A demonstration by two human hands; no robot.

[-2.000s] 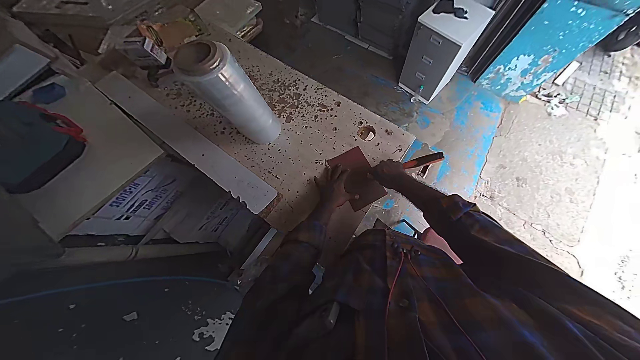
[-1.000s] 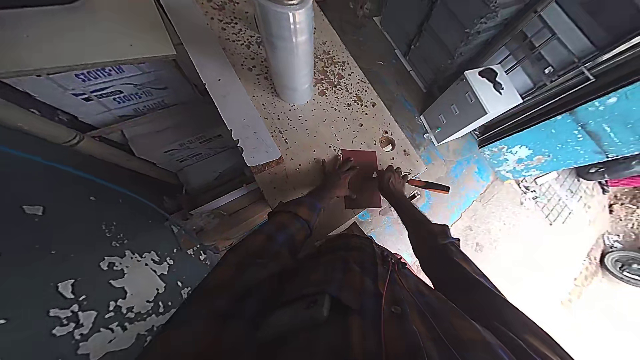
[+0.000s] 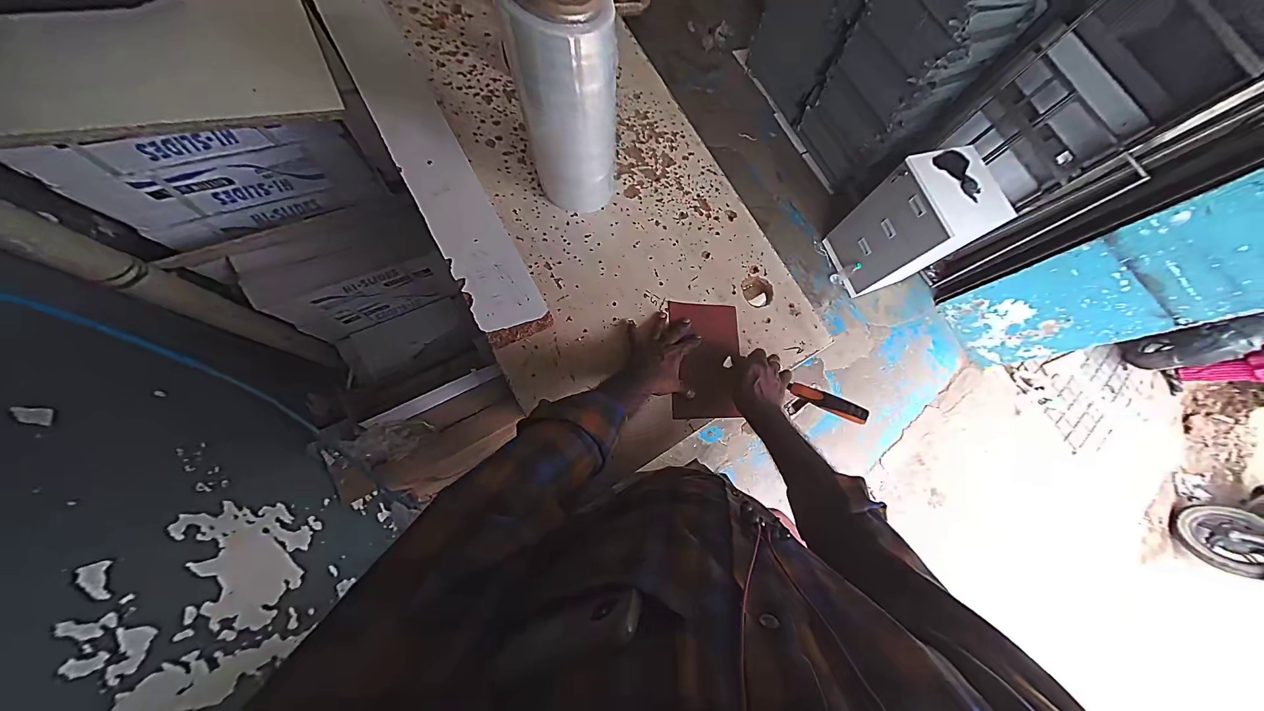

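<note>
A flat reddish-brown rectangular sheet point(image 3: 709, 336) lies near the corner of a speckled wooden board table point(image 3: 583, 286). My left hand point(image 3: 662, 354) rests with spread fingers on the sheet's left edge. At its right edge is my right hand point(image 3: 760, 383), its fingers curled; a tool with an orange and black handle point(image 3: 831, 403) sticks out to the right from beside it. The working end of the tool is hidden or too small to make out. A small pale spot shows on the sheet by my right fingertips.
A roll of clear stretch film point(image 3: 568, 118) stands on the table. A white board strip point(image 3: 464, 217) lies along its left side, above cardboard boxes point(image 3: 365, 296). Right of the sheet is a round hole point(image 3: 757, 290) in the tabletop. A white drawer cabinet point(image 3: 918, 217) stands beyond.
The view has turned a good deal since two seconds ago. The sheet now stands more upright in view, with both hands still at it and the orange-handled tool still by my right hand.
</note>
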